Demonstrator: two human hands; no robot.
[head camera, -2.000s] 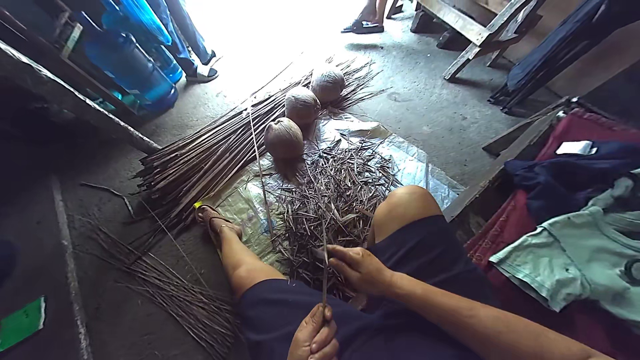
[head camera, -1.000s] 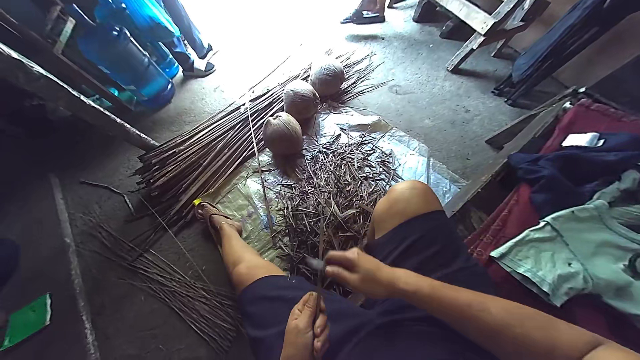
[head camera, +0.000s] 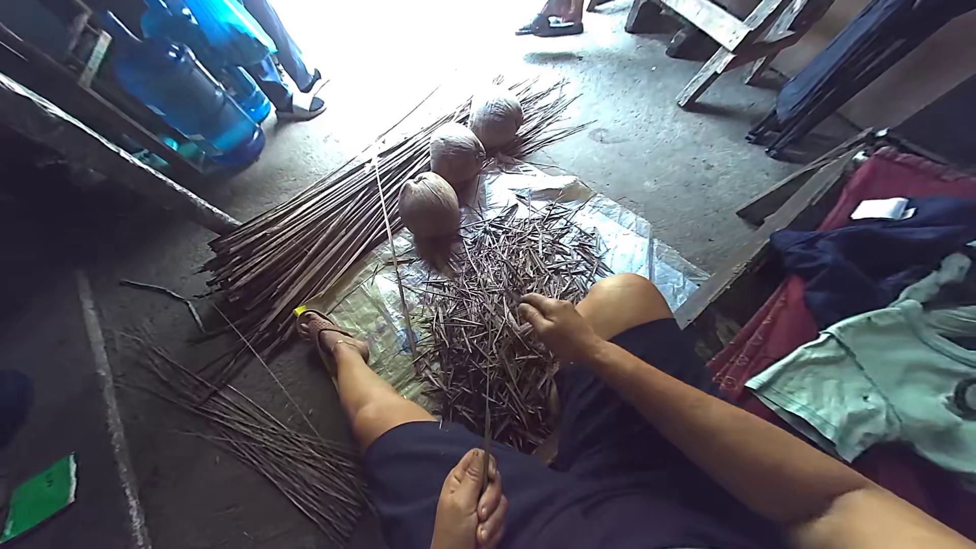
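Note:
My left hand, low in the frame over my lap, is closed around the lower end of a thin, dark stick. The stick points up and away across a heap of dry leaf shavings. My right hand is over the right part of the heap, near my bent knee, with its fingers curled. Something small and dark shows at its fingertips; what it is cannot be told. Beneath the shavings lies a plastic sheet. Three coconuts stand in a row beyond the heap.
A large bundle of long dry stalks lies left of the coconuts, with thinner sticks nearer me. Blue water jugs and a person's legs are at upper left. Clothes lie at right beside a wooden bench.
My right hand has moved up and away from my left hand since a second ago, farther over the heap. My left hand stays low, around the stick.

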